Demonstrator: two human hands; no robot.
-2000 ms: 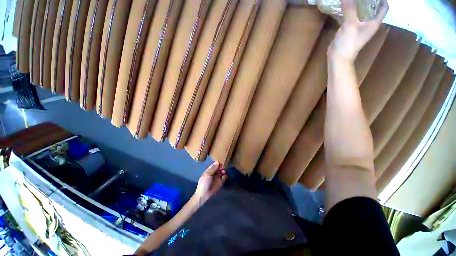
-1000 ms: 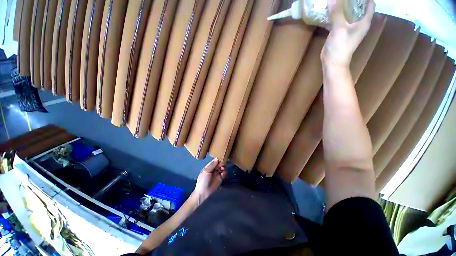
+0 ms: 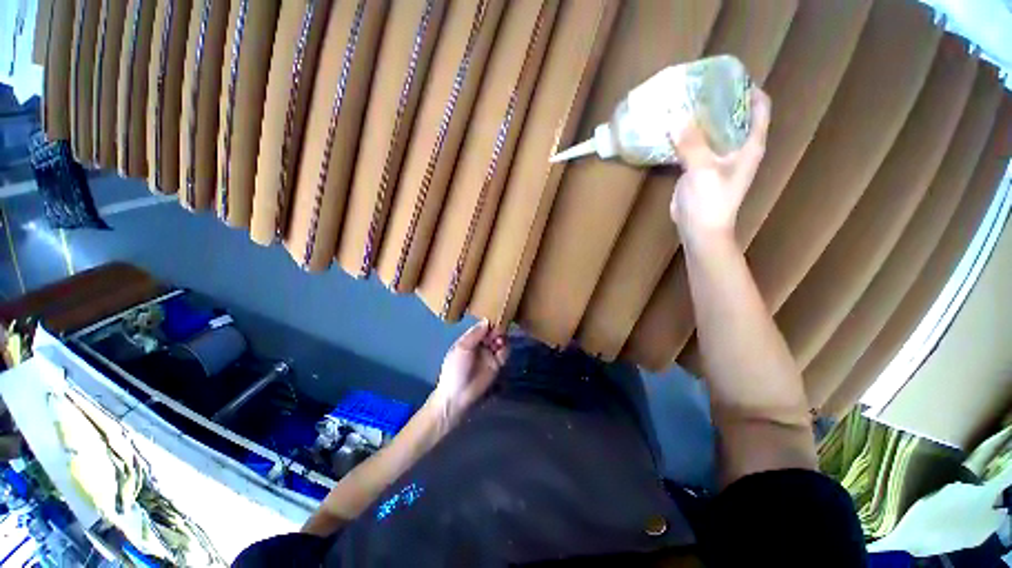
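Observation:
Long brown panels [image 3: 377,144] overlap in a fanned row. Those on the left carry thin dark shiny glue lines [image 3: 418,172] along their edges; those on the right look matt. My right hand [image 3: 710,183] holds a translucent whitish glue bottle [image 3: 677,105] on its side over the row. Its narrow nozzle points left, with the tip at the edge of a panel near the middle. My left hand [image 3: 477,361] pinches the near corner of a panel in front of my apron; the fingertips partly cover that corner.
A white border and a pale tan sheet [image 3: 954,366] lie at the right, above a bundle of yellow-green strips [image 3: 899,472]. At the lower left are a machine with blue parts [image 3: 211,344] and a white-edged table [image 3: 167,427]. Grey floor [image 3: 277,322] shows between.
My right hand has come down and left from the far end with the bottle, now fully in view. My left hand stays at the near corner. The panels sit slightly higher in view.

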